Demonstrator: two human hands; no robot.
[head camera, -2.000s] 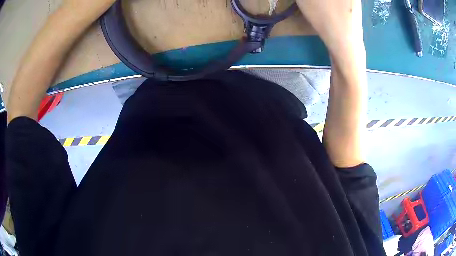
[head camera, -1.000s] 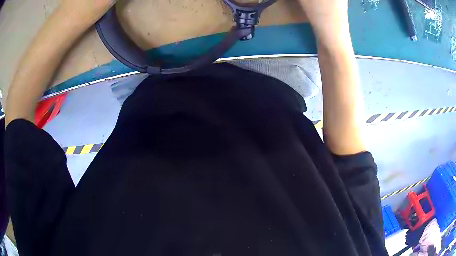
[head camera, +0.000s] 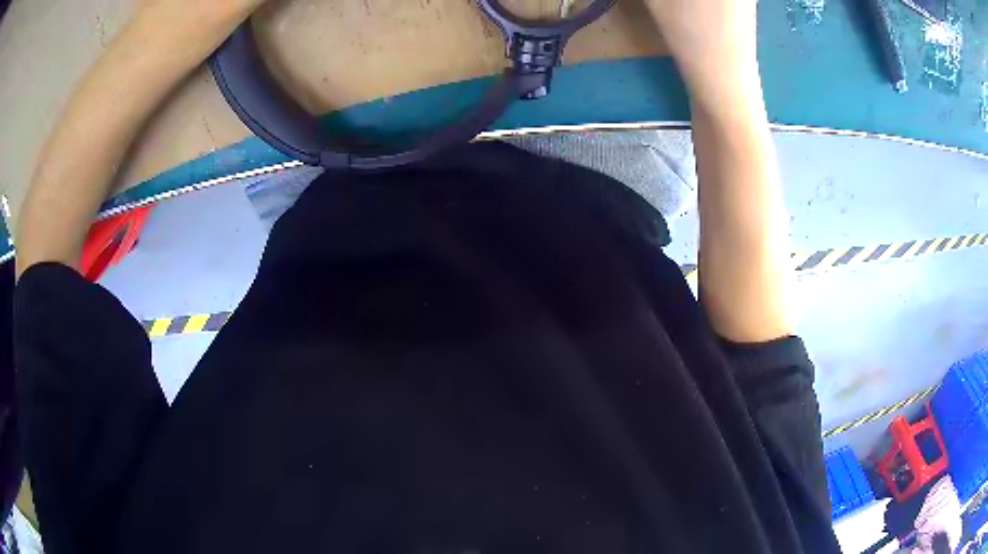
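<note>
A black headphone headband (head camera: 372, 158) lies in a curve over the bench's near edge, close to my black shirt. A chunky black hinge joint (head camera: 532, 63) sits at its right end. A black ear-cup yoke (head camera: 553, 23) extends from the joint and is cut off by the top edge. Both my forearms reach up past the top edge, the left one beside the headband's left end, the right one to the right of the yoke. My hands are out of the picture, so what they hold is hidden.
Tan cardboard (head camera: 417, 54) lies on the green bench top (head camera: 823, 87). A thin black tool (head camera: 888, 45) lies at the upper right. Red stool (head camera: 911, 451) and blue crates (head camera: 967, 417) stand on the floor at lower right. A red object (head camera: 112, 242) is at left.
The headband and yoke first shift up and left in the picture, then slightly back down. The right forearm appears further left than two seconds ago. The white strand inside the yoke is much less visible.
</note>
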